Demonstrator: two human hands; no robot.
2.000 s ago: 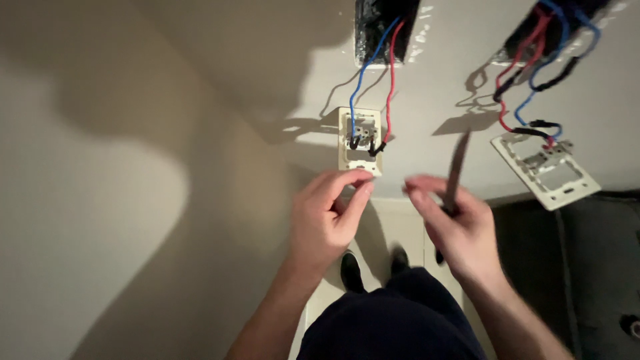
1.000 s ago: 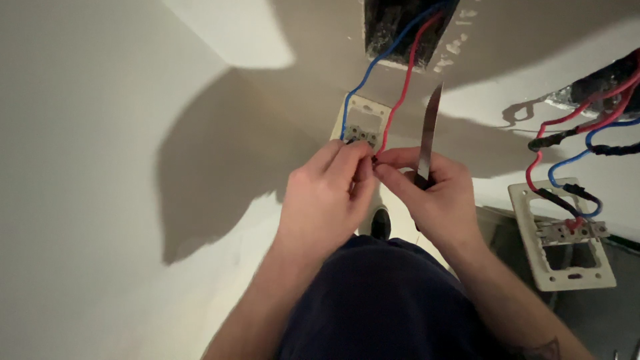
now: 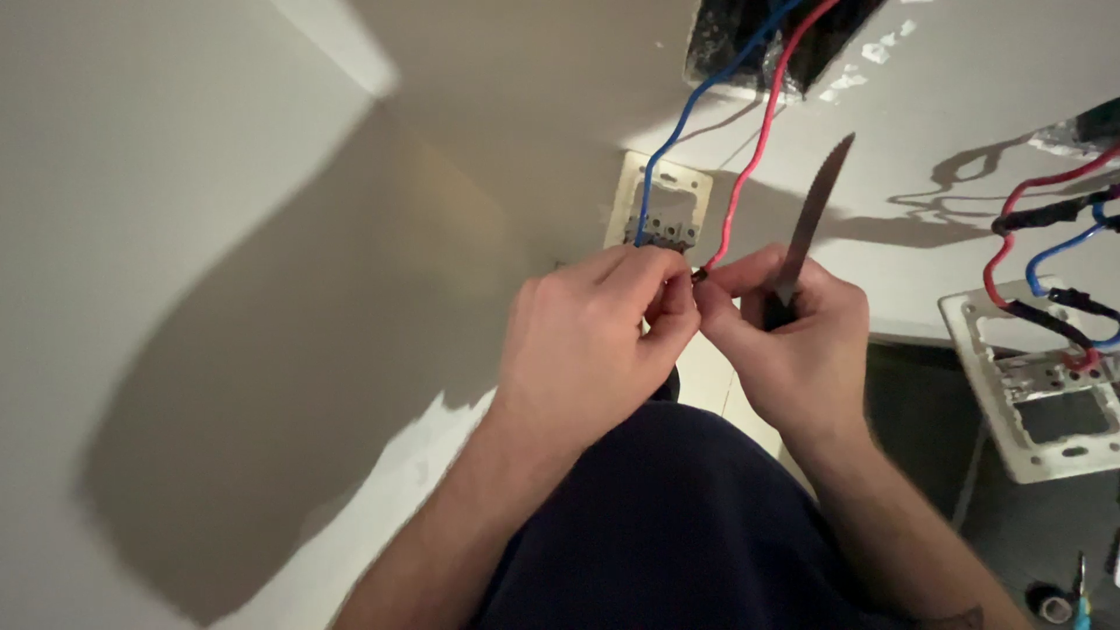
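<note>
A serrated knife (image 3: 818, 210) points upward from my right hand (image 3: 796, 341), its black handle held in the curled fingers. My right thumb and forefinger are at the black-taped lower end of a red wire (image 3: 745, 166). On the other side of that end, the fingertips of my left hand (image 3: 604, 332) are pinched together; whether they grip the tape is hidden. Behind the left fingers hangs a cream socket frame (image 3: 623, 188) with its terminals facing up. A blue wire (image 3: 669, 140) runs down to it, and its end is partly covered.
Both wires come from an open wall box (image 3: 731, 52) at the top. At the right, a second socket frame (image 3: 993, 402) hangs on red and blue wires wrapped in black tape. A roll of tape (image 3: 1053, 605) and a tool with a blue handle (image 3: 1083, 604) lie at the lower right.
Two seconds ago my hands were apart below the socket frame; now they meet at the red wire's taped end. The knife has stayed in my right hand.
</note>
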